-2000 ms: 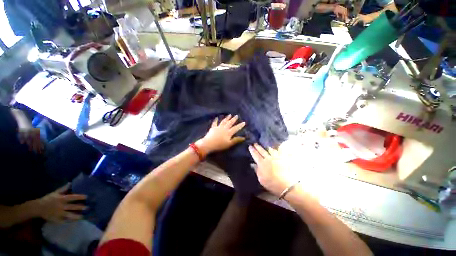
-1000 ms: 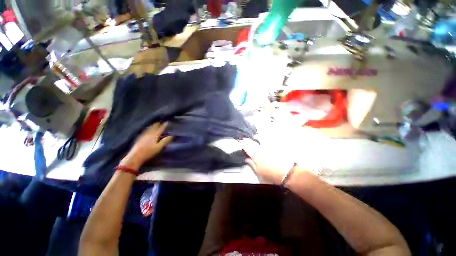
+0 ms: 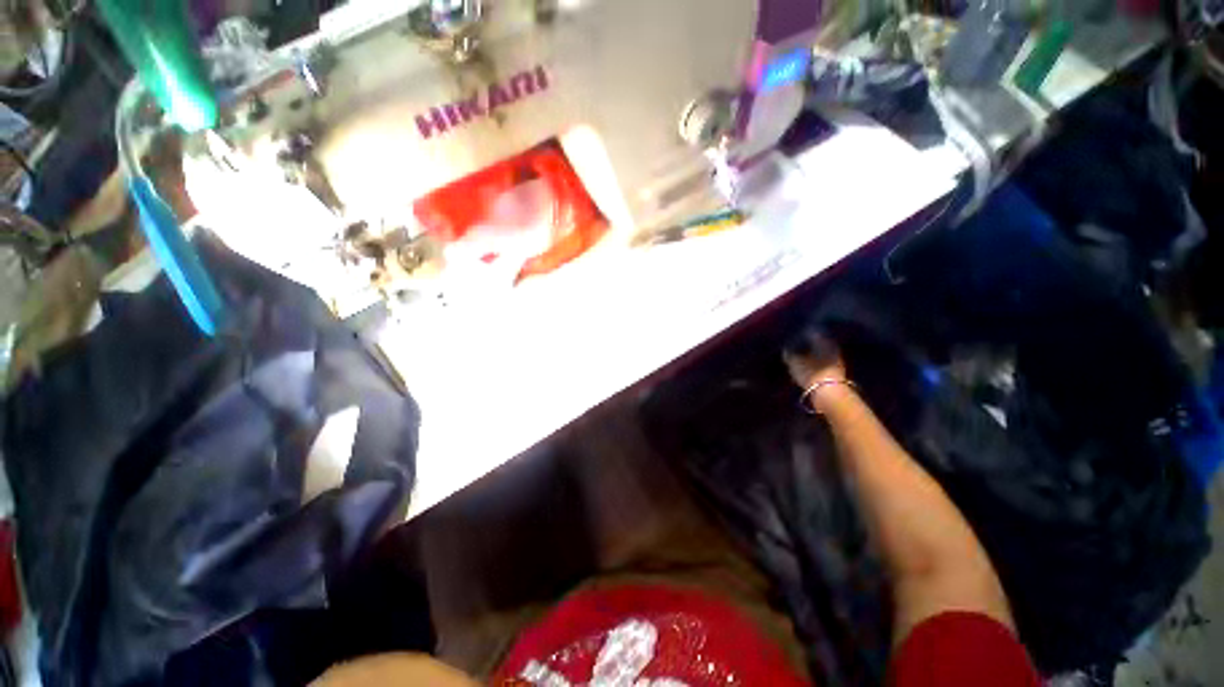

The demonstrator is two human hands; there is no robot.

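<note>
A dark navy garment piece [image 3: 201, 443] lies bunched on the left part of the white table, near the needle area of the cream HIKARI machine [image 3: 644, 81]. My right hand [image 3: 816, 360] is beyond the table's front edge, on the right, with its fingers closed on dark cloth [image 3: 765, 470] that hangs down beside my lap. The fingertips are partly hidden in the cloth. My left hand is out of the picture; only a piece of my left arm shows at the bottom edge.
A red plastic bag [image 3: 571, 215] sits under the machine arm. Small tools with yellow-green handles [image 3: 705, 226] lie right of it. A blue lamp [image 3: 175, 255] hangs over the left cloth, below a green cover [image 3: 164, 61]. A large heap of dark pieces [image 3: 1060, 443] is at the right.
The view has swung right. My right hand has left the garment on the table and moved right to the dark cloth. My left hand has gone out of view.
</note>
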